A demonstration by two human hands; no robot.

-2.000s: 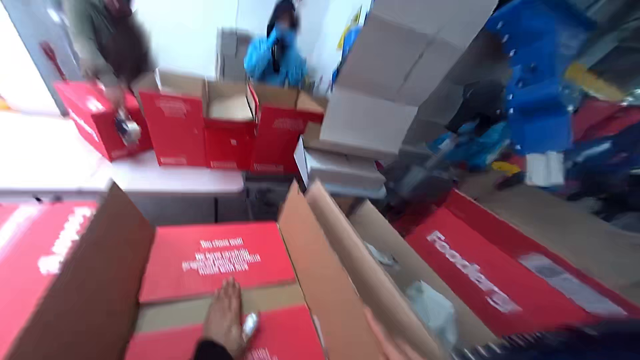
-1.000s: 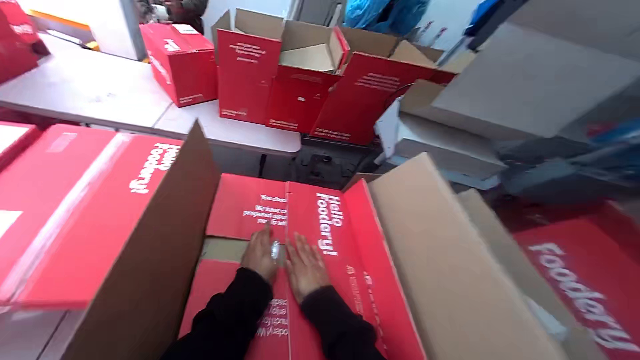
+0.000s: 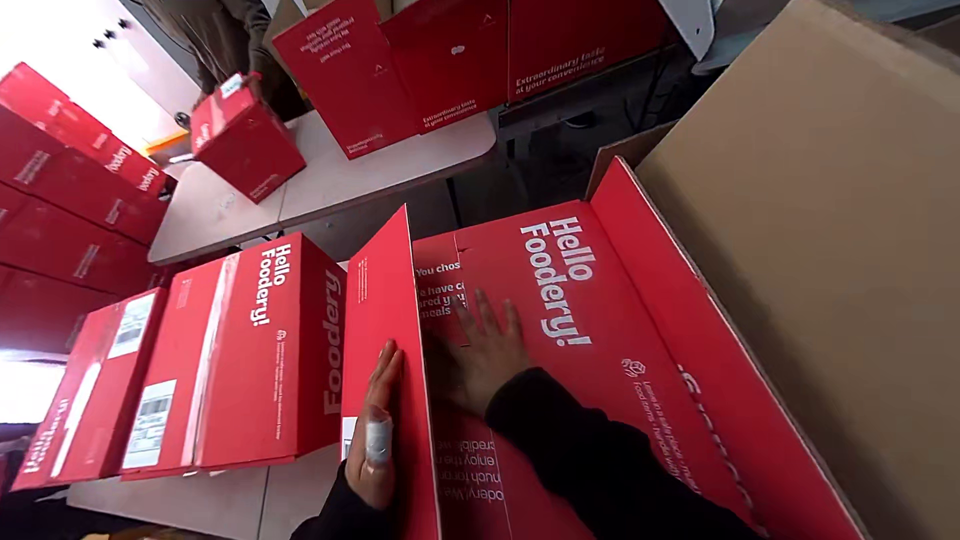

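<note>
A red cardboard box with white print lies in front of me, one wide top flap point(image 3: 555, 300) folded flat over the opening. My right hand point(image 3: 487, 352) rests on the flat flaps near the left edge, fingers spread. The opposite long flap point(image 3: 394, 375) stands nearly upright, and my left hand point(image 3: 379, 427) presses flat against its outer side. A whitish wrap or tape is around a finger of that hand. Neither hand grasps anything that I can see; part of my right hand is hidden behind the upright flap.
Taped red boxes point(image 3: 259, 375) with labels stand directly left. More red boxes point(image 3: 67, 180) are stacked at far left. On the table point(image 3: 375, 180) ahead stand open red boxes point(image 3: 450, 60); a person point(image 3: 232, 37) is beside a closed red box point(image 3: 244, 142). A large brown cardboard flap point(image 3: 810, 225) rises at right.
A wide printed flap has been folded over the inner flaps. My left hand has moved from the box top to the outer side of the left flap. The view has turned left.
</note>
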